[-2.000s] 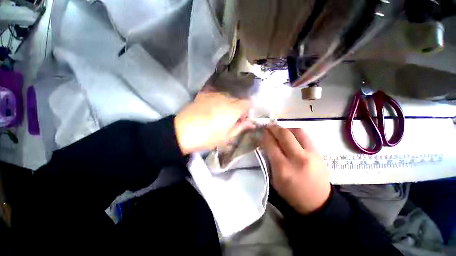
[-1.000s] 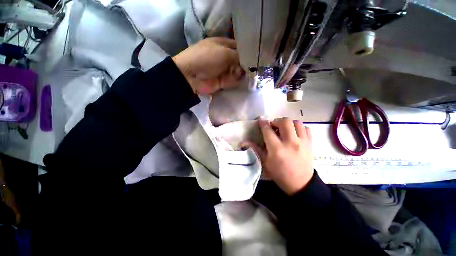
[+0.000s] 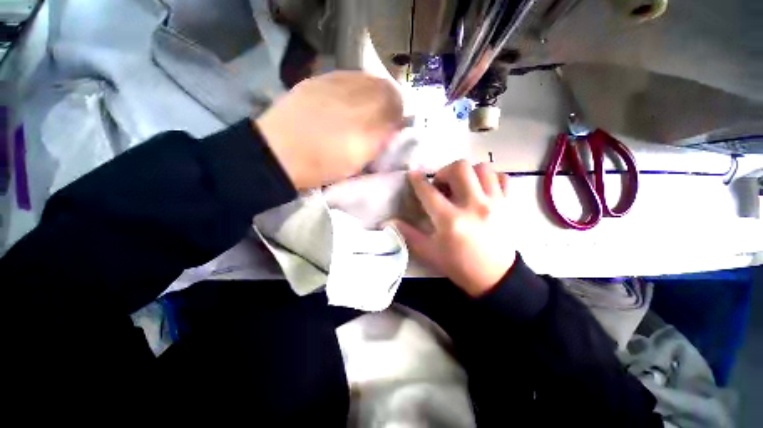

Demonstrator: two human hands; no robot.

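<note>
Pale grey fabric (image 3: 376, 196) lies between my hands in front of the presser foot and needle (image 3: 427, 79), which are washed out by bright light. My left hand (image 3: 335, 125) is blurred, closed over the fabric just left of the needle, its fingertips partly hidden. My right hand (image 3: 464, 221) holds the fabric edge, thumb and index finger on it, below and right of the needle. A whitish piece with a dark slit line (image 3: 366, 267) hangs over the table's front edge.
Red-handled scissors (image 3: 591, 177) lie right of the needle. Large grey fabric (image 3: 125, 67) is heaped at left. More fabric (image 3: 406, 359) lies on my lap. A blue crate (image 3: 703, 322) with grey cloth is below right. A purple bar (image 3: 21, 167) is far left.
My left hand has come down closer to my right hand and onto the fabric by the needle. My right hand still holds the fabric edge. The whole view has shifted.
</note>
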